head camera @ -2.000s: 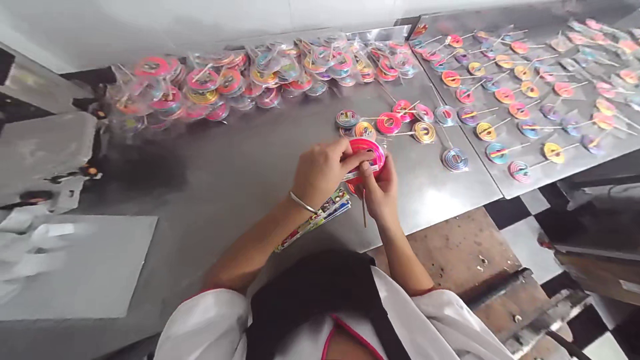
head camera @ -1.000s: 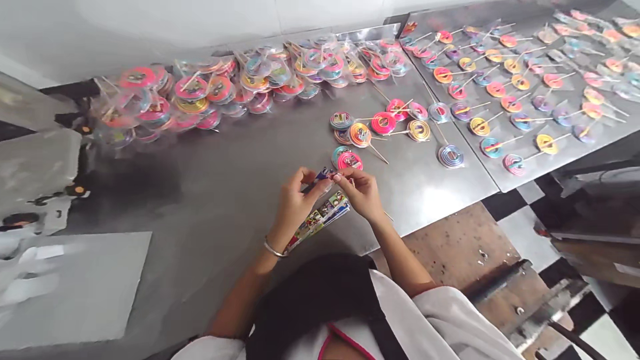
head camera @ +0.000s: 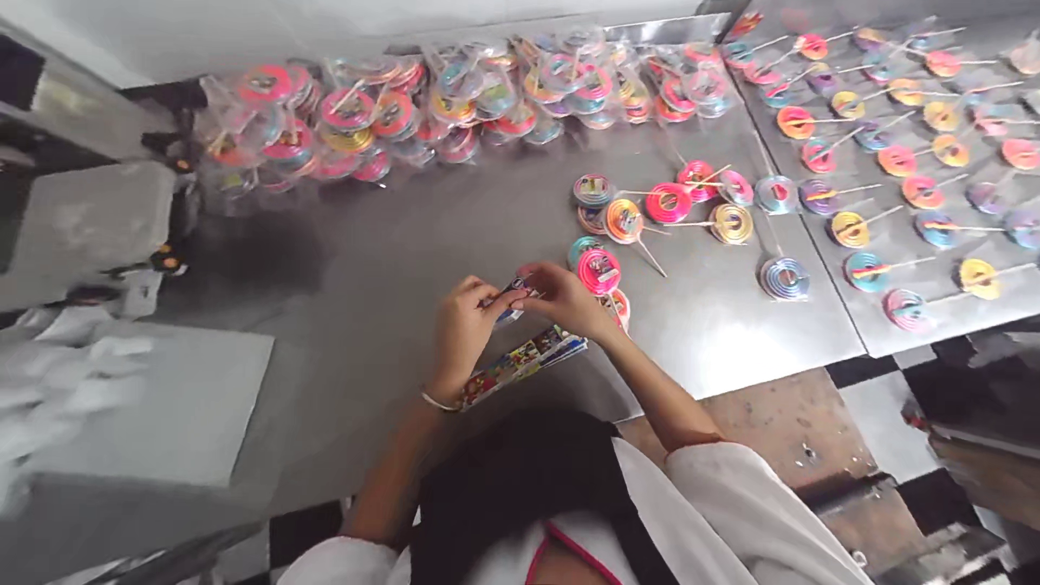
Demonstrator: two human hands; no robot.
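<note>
Between my left hand [head camera: 467,329] and my right hand [head camera: 565,302] is a small printed label [head camera: 512,296], dark blue and white, pinched in the fingers of both. Just below them on the metal table lies a stack of colorful printed strips [head camera: 520,363]. Close beside my right hand rests a pink spiral lollipop [head camera: 598,271], with a teal one partly under it. Another lollipop [head camera: 621,307] is half hidden by my right wrist. Farther right lie an orange lollipop [head camera: 624,221], a hot pink one [head camera: 669,203] and a yellow one [head camera: 732,223], some with labels on them.
Bagged lollipops [head camera: 349,122] are piled along the wall at the back. Rows of wrapped lollipops [head camera: 923,192] cover the right-hand table. White plastic bags [head camera: 73,366] and a pale board [head camera: 195,398] lie at the left. The table's front edge is near my right forearm.
Two seconds ago my hands held a pink lollipop; it has left them, and a pink lollipop lies on the table beside my right hand. Both hands now hold a small label.
</note>
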